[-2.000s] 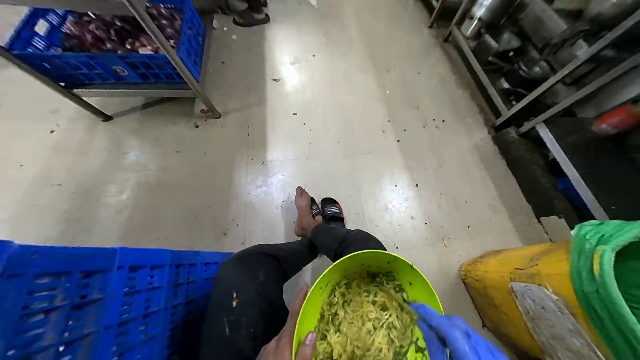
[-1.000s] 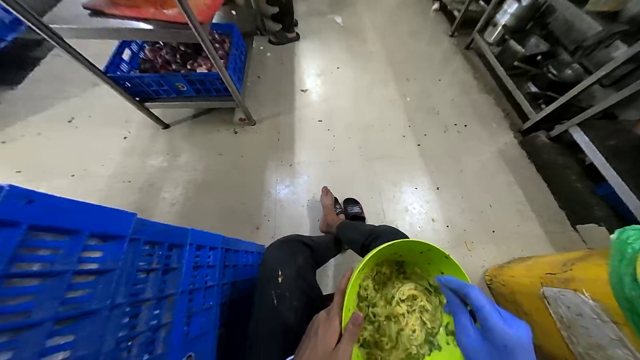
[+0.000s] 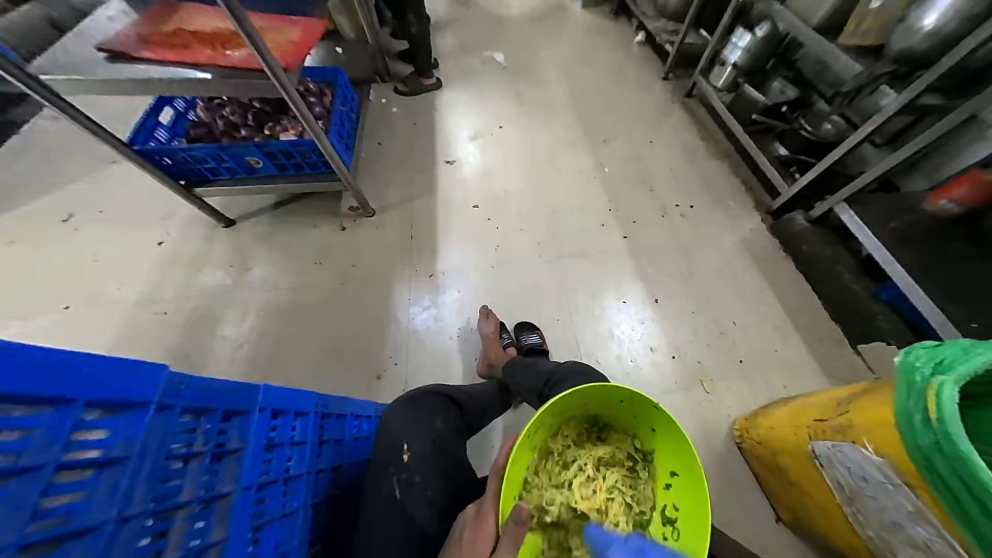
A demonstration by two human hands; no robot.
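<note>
A lime-green bowl (image 3: 686, 465) rests by my lap, tilted toward me, with a shredded yellow-green mixture (image 3: 593, 480) inside and dark green bits stuck to its wall. My bare left hand (image 3: 484, 519) grips the bowl's left side, thumb over the rim. At the bowl's lower edge, my right hand (image 3: 628, 542) in a blue glove reaches into the mixture; most of it is cut off by the frame, and whether its fingers are closed on anything is hidden.
Blue plastic crates (image 3: 209, 465) stand at left. A yellow bin (image 3: 806, 457) with a green liner (image 3: 930, 418) is at right. A metal table (image 3: 70, 84) holds a red board (image 3: 225, 35), above a crate of onions (image 3: 256, 116). Metal pots (image 3: 821, 124) fill a rack. A person's feet (image 3: 418, 84) show beyond.
My gloved right hand has moved from the bowl's right side down to its lower part, into the mixture. My left hand still holds the bowl.
</note>
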